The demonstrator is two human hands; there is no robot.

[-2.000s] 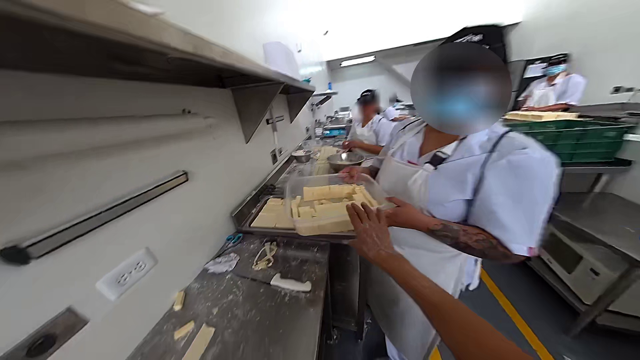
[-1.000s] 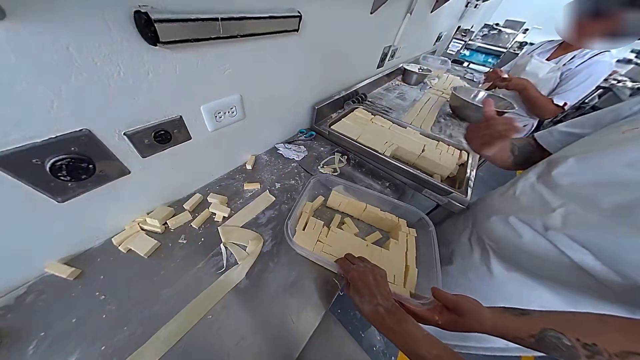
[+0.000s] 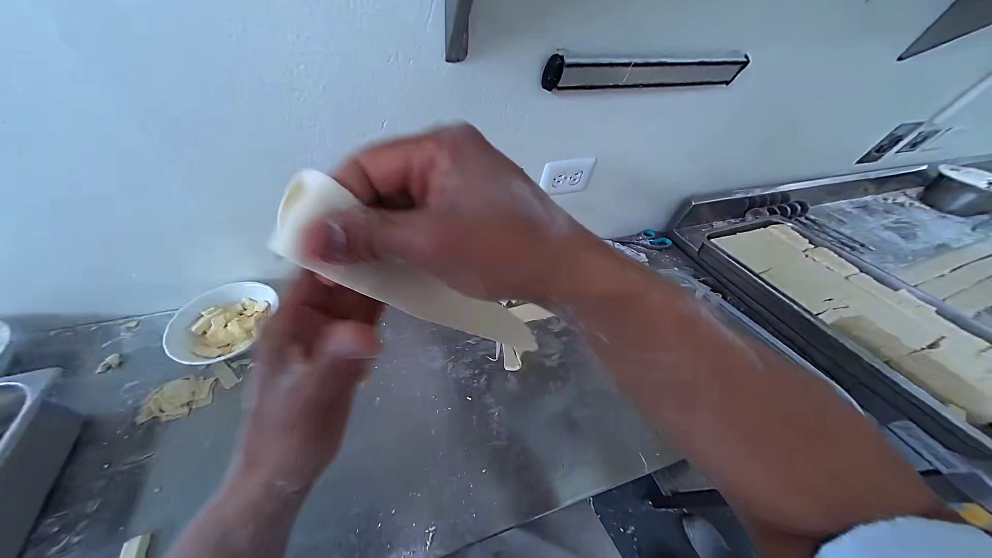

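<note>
A pale strip of dough [image 3: 434, 301] hangs in the air above the steel worktop, its upper end curled over. My right hand [image 3: 465, 209] pinches that curled end between thumb and fingers. Just below and to the left, my left hand [image 3: 318, 349] is raised against the underside of the curl; it is blurred, and whether its fingers grip the dough cannot be told. Behind the strip's free end, more dough pieces [image 3: 511, 356] lie on the worktop, partly hidden.
A white bowl of cut pieces [image 3: 225, 322] stands at the left near the wall, dough scraps [image 3: 177, 398] beside it. A steel container [image 3: 39, 434] is at the left edge. Teal-handled scissors [image 3: 655, 239] lie near a tray of dough slabs [image 3: 852, 302] at the right. A clear plastic tub's rim shows partly.
The view has swung left along the worktop. My hands are now raised with a dough strip; one second ago a hand was at the plastic tub of pieces, and the co-worker is now out of view.
</note>
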